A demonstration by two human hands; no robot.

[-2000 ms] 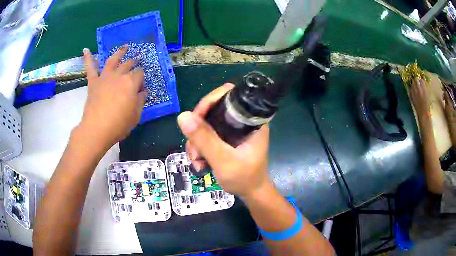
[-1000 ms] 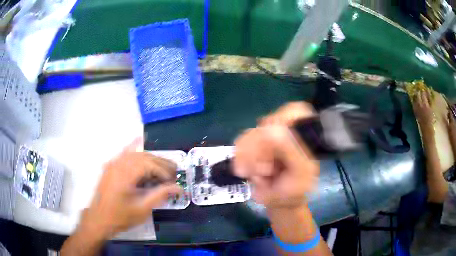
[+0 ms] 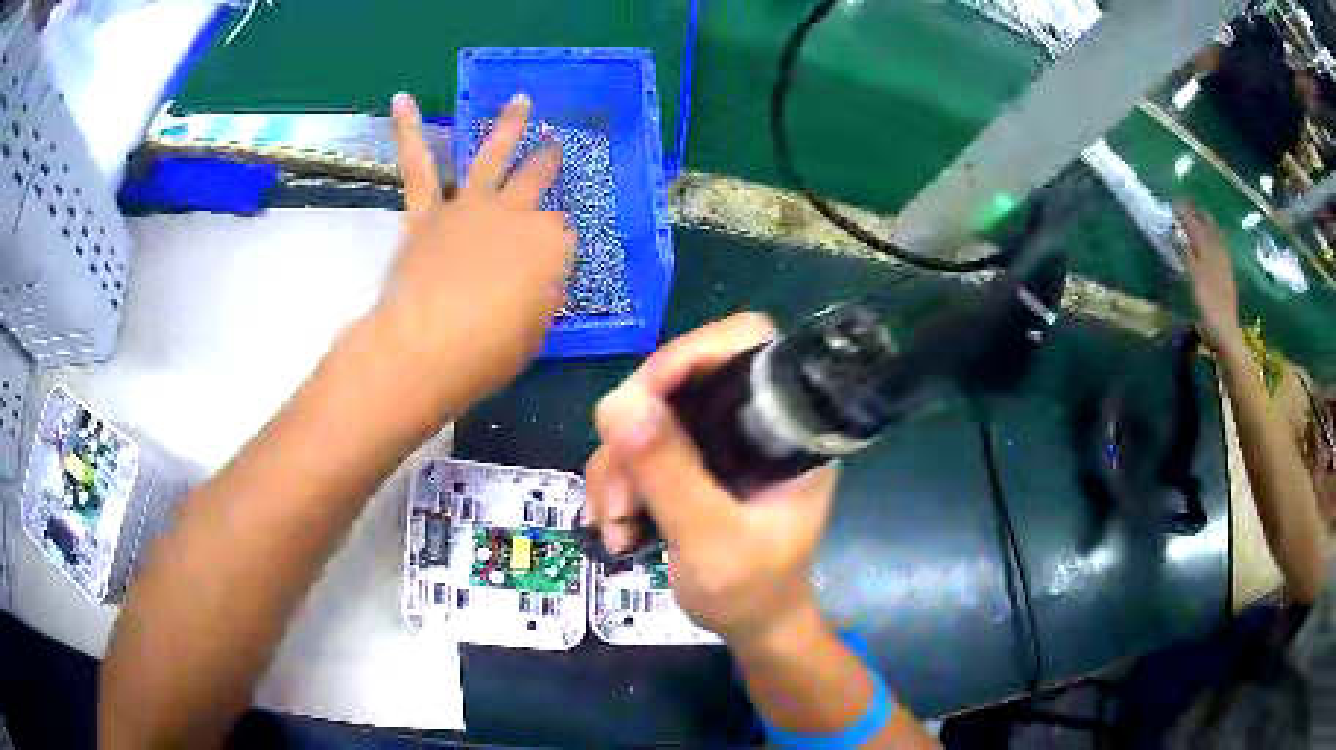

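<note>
My right hand (image 3: 718, 506) grips the black electric screwdriver (image 3: 784, 403), its lower end over the inner edges of two white housings. The left housing (image 3: 498, 615) lies open side up with a green circuit board (image 3: 528, 560) inside. The right housing (image 3: 645, 623) is partly hidden by my right hand. My left hand (image 3: 491, 242) is over the blue screw bin (image 3: 652, 279), fingers spread, some fingertips at the silver screws (image 3: 601, 220). Whether it pinches a screw cannot be told.
Perforated white stacked housings (image 3: 66, 220) stand at left, with another open housing (image 3: 81, 491) below them. A pale sheet (image 3: 249, 322) lies under my left arm. A metal post (image 3: 1055, 132), cables and a black strap (image 3: 1187, 425) are at right. Another person's arm (image 3: 1260, 425) reaches in there.
My left hand has moved from the left housing up to the screw bin. The screwdriver has moved left to between the housings. The view has shifted, and the other person's hand is raised.
</note>
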